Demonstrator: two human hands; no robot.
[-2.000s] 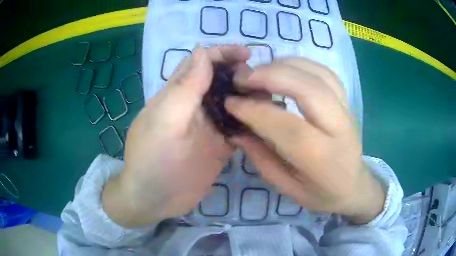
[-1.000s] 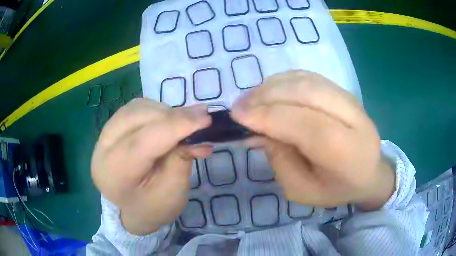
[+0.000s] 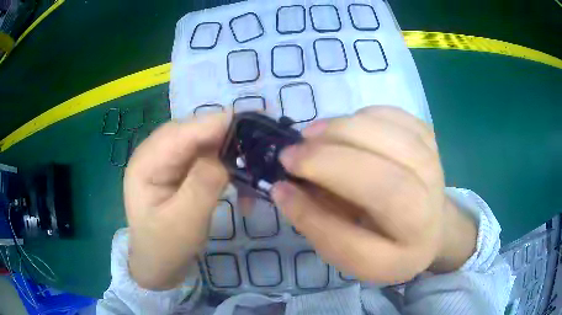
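A black rounded-square watch housing (image 3: 254, 151) is held tilted above the white tray, its open side showing dark inner parts, small white spots and a bit of red. My left hand (image 3: 175, 191) grips its left edge. My right hand (image 3: 370, 191) holds its right side with thumb and fingers, covering part of it. Thin black frame rings (image 3: 287, 60) lie in rows in the translucent white tray (image 3: 394, 80) behind and below the hands. Some pockets hold no ring. The hands hide the tray's middle.
Loose frame rings (image 3: 112, 121) lie on the green mat (image 3: 502, 129) at left. A black fixture (image 3: 55, 200) stands at far left with thin cables (image 3: 24, 258) and a blue bag or bin (image 3: 55, 303) below. Yellow tape (image 3: 92, 98) crosses behind. Another pocketed tray (image 3: 531, 261) shows at lower right.
The housing has turned from nearly edge-on to show its open inside. Both hands still hold it. The view has shifted slightly, with more of the tray's far rows showing.
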